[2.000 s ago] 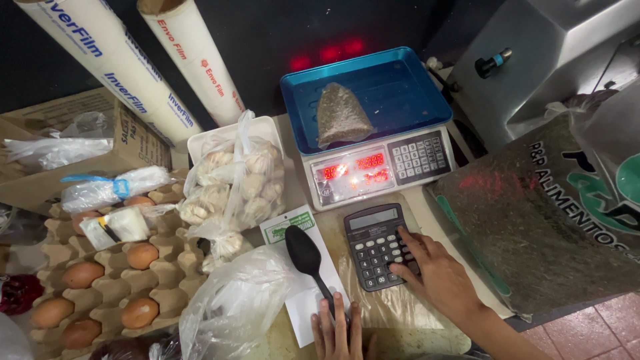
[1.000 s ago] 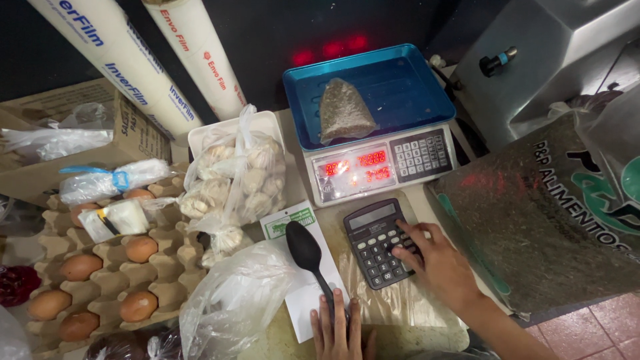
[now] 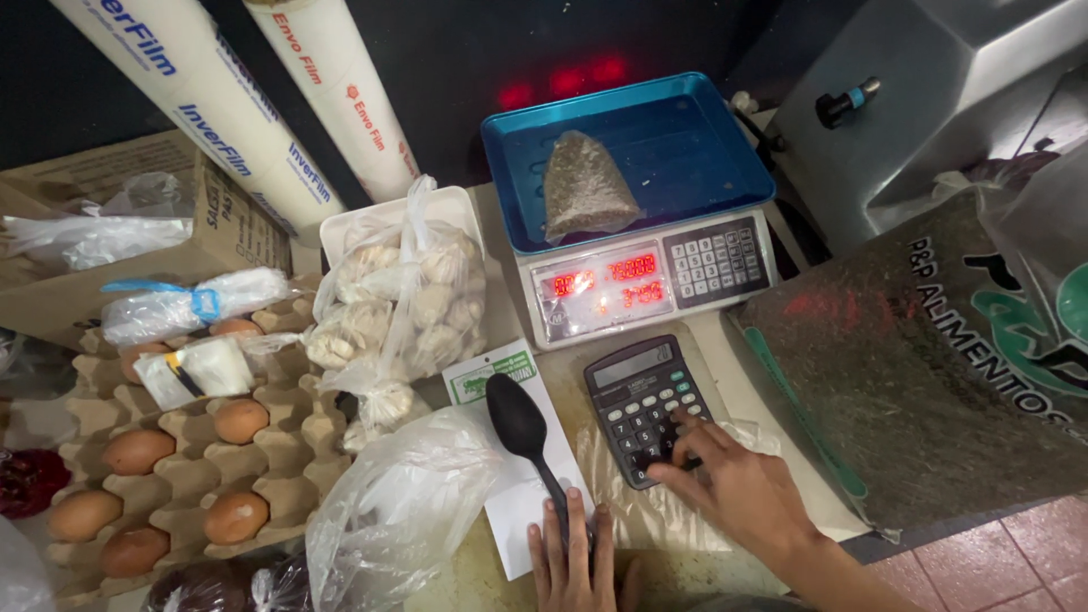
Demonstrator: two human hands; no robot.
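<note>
My right hand point(image 3: 735, 484) is over the lower right part of a black desk calculator point(image 3: 625, 382), its fingers apart at the keys. Flat on a white paper sheet point(image 3: 518, 518) lies my left hand point(image 3: 575, 561), fingers spread across the handle of a black plastic spoon point(image 3: 517, 414). Behind the calculator stands a digital scale point(image 3: 629, 319) with red lit figures and a blue tray point(image 3: 697, 153). On that tray rests a small clear bag of brownish dried herb or spice point(image 3: 586, 189). A crumpled clear plastic bag point(image 3: 404, 501) touches the sheet's left side.
To the left are an egg carton point(image 3: 200, 459) with several brown eggs, bagged garlic point(image 3: 425, 297) in a white tray and a cardboard box point(image 3: 246, 221). Two film rolls point(image 3: 340, 93) lean behind. At right sit a large printed bag of dried herb point(image 3: 892, 357) and a metal machine point(image 3: 918, 102).
My right hand has shifted slightly over the calculator keys, and its fingers have moved. My left hand stays by the spoon handle. The herb bag remains on the scale.
</note>
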